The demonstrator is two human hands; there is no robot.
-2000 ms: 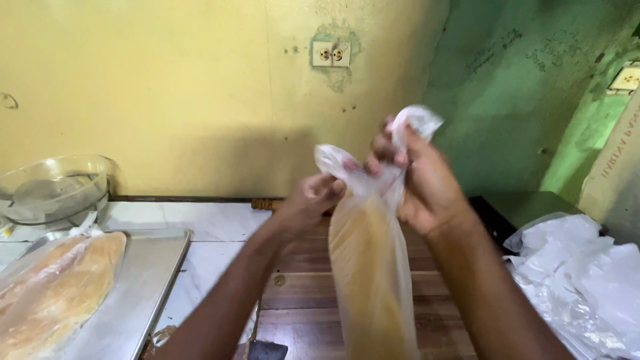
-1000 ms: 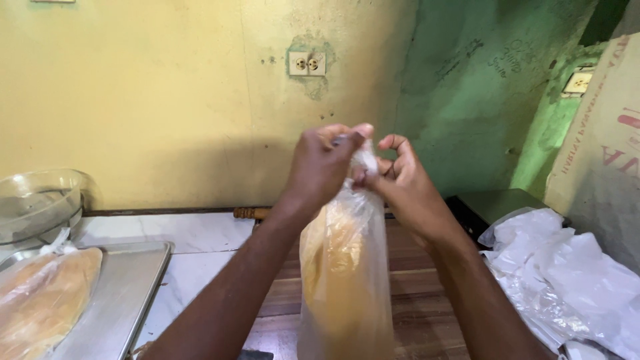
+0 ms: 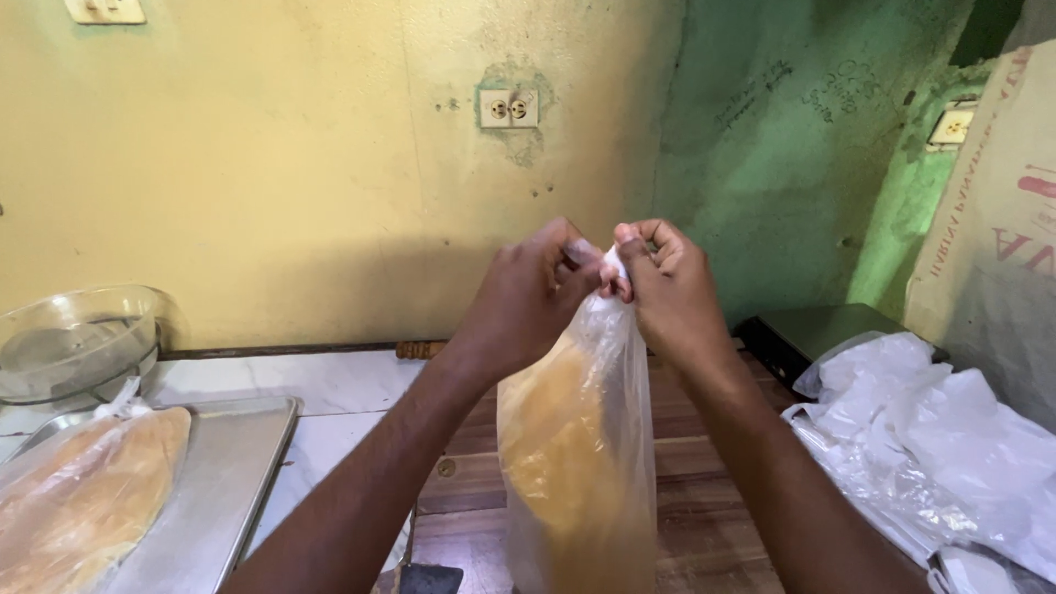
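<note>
Both hands pinch the gathered neck of a clear plastic bag (image 3: pixel 577 445) that hangs upright over the wood-patterned surface. Flat golden-tan food, perhaps bread or flatbread, fills much of it. My left hand (image 3: pixel 536 289) grips the twisted plastic from the left, and my right hand (image 3: pixel 668 280) holds it from the right, fingertips nearly touching. At the left, a second knotted plastic bag of similar food (image 3: pixel 99 487) lies on a metal baking tray (image 3: pixel 223 470).
A clear bowl (image 3: pixel 78 338) stands at the back left. White plastic bags (image 3: pixel 932 437) are heaped at the right, before a dark flat-topped object (image 3: pixel 833 330) and a large printed paper sack (image 3: pixel 990 206). A turned wooden handle (image 3: pixel 419 350) lies by the wall.
Two seconds ago my hands were apart, each holding a part of the bag's open top; now they are together at its narrow, gathered neck.
</note>
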